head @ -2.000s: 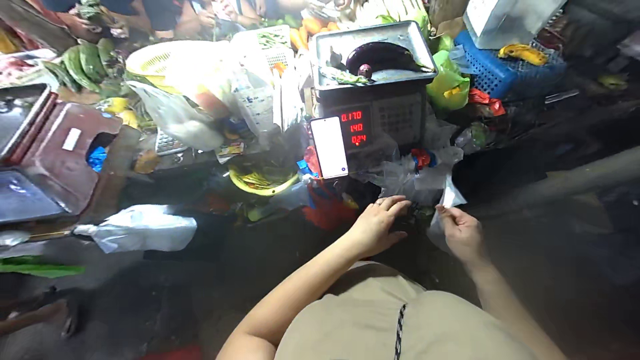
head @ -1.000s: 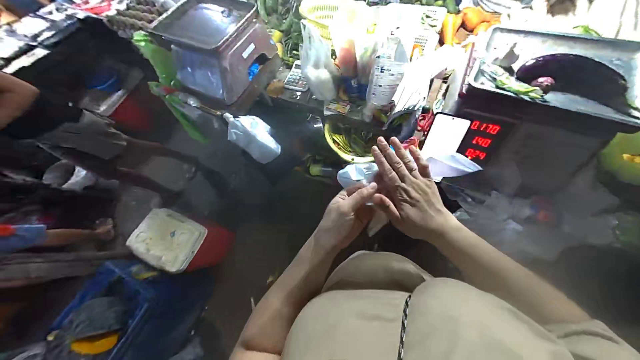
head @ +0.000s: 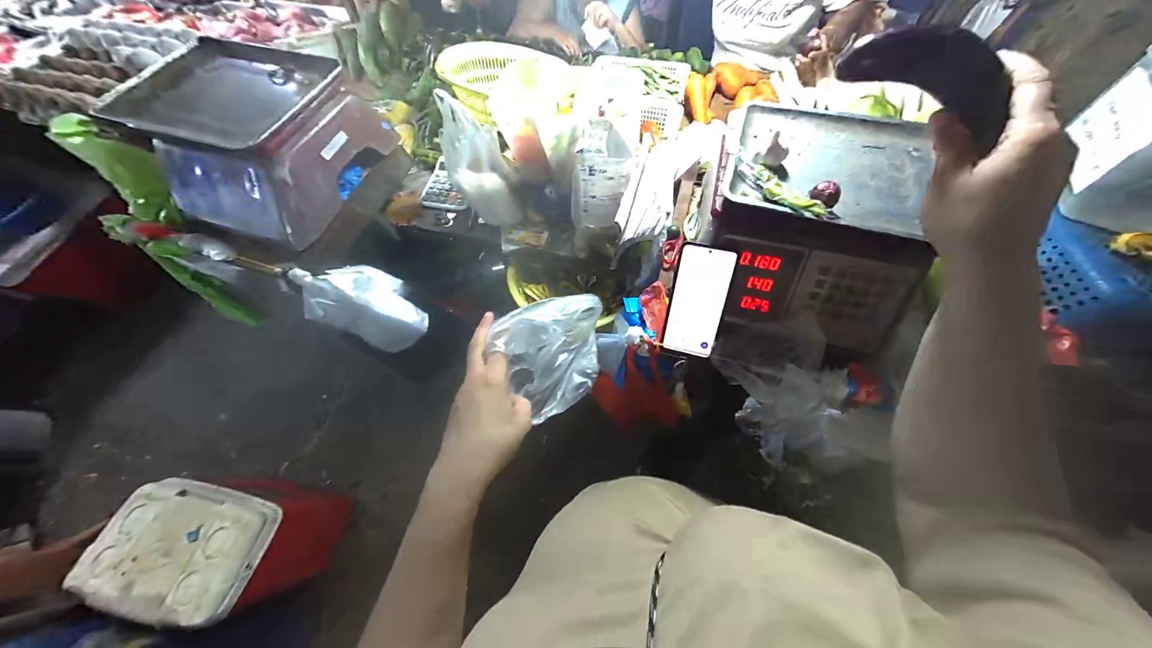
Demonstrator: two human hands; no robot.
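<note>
My right hand (head: 994, 171) grips a dark purple eggplant (head: 936, 72), raised above the right edge of the digital scale's metal tray (head: 864, 171). On that tray lie a small red onion (head: 824, 193) and some green vegetable pieces (head: 778, 191). At the centre my left hand (head: 493, 400) holds a clear plastic bag (head: 551, 351), spread wide below the stall's edge. The scale's front (head: 814, 288) shows lit red digits, and a phone (head: 700, 299) with a bright screen leans against it.
A second scale (head: 243, 144) stands at upper left, with a white plastic bag (head: 364, 306) hanging beside it. Filled bags (head: 481, 166), a yellow basket (head: 459, 72) and carrots (head: 733, 85) crowd the stall. A foam box lid (head: 175, 551) is at lower left. People are across the stall.
The eggplant has left the scale tray and is now in my raised right hand. My hands, close together a second ago, are far apart, and the plastic bag is spread at my left hand.
</note>
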